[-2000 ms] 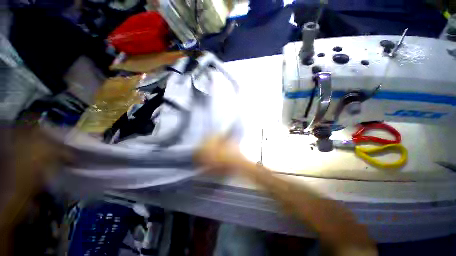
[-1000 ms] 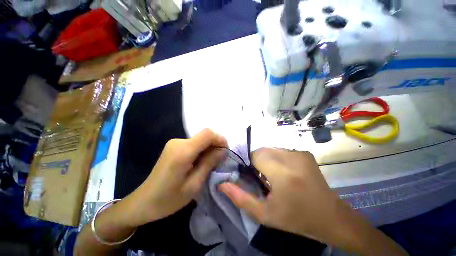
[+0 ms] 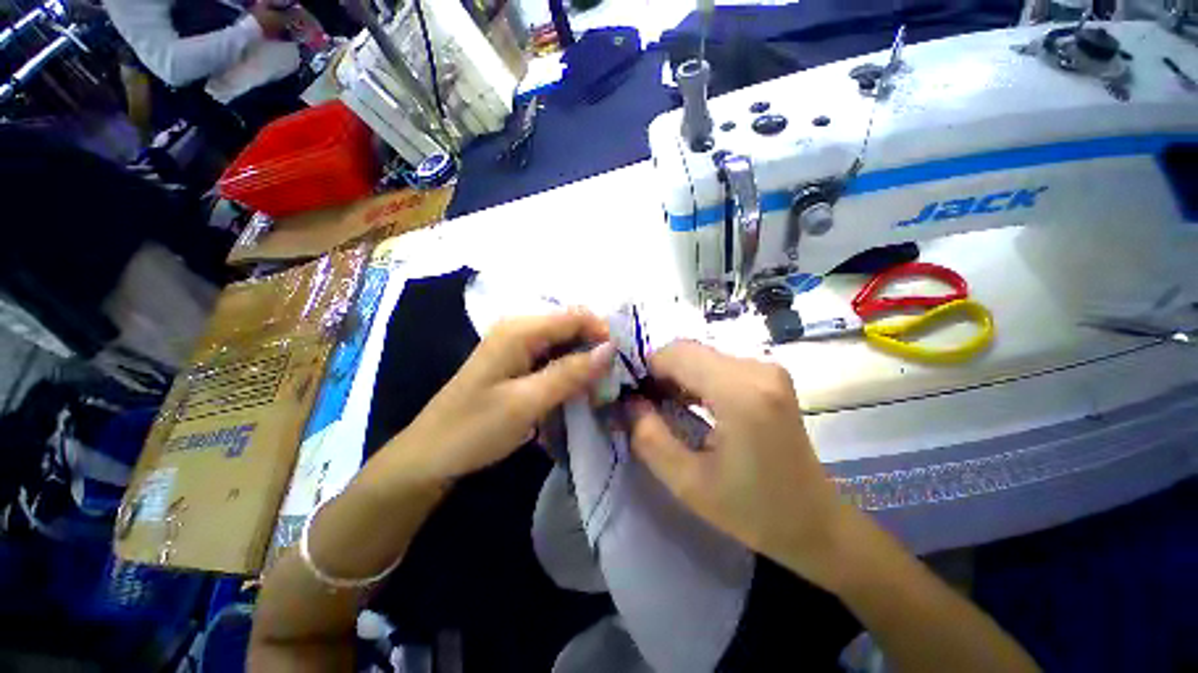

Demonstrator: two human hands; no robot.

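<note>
A pale grey garment panel (image 3: 677, 565) with thin dark seam lines hangs bunched below both hands at the table's front, left of the needle. My left hand (image 3: 526, 388) pinches its upper edge between thumb and fingers. My right hand (image 3: 736, 454) grips the same edge from the right, close beside the left. A narrow dark strip shows between the fingertips. A black fabric panel (image 3: 418, 345) lies flat on the table, partly under my left forearm. The presser foot area (image 3: 723, 309) of the white sewing machine (image 3: 920, 171) is behind and right of the hands, with no cloth seen under it.
Scissors with red and yellow handles (image 3: 930, 331) lie under the machine arm, beside tweezers (image 3: 1136, 329). Taped cardboard (image 3: 217, 421) is at left. A red basket (image 3: 302, 161) stands behind it. A person's hands and pale sleeve (image 3: 210, 46) show at upper left.
Two seconds ago the cloth was stretched leftward in a blur. It is now gathered between both hands. Since one second ago, more pale cloth hangs below them, and the view has shifted.
</note>
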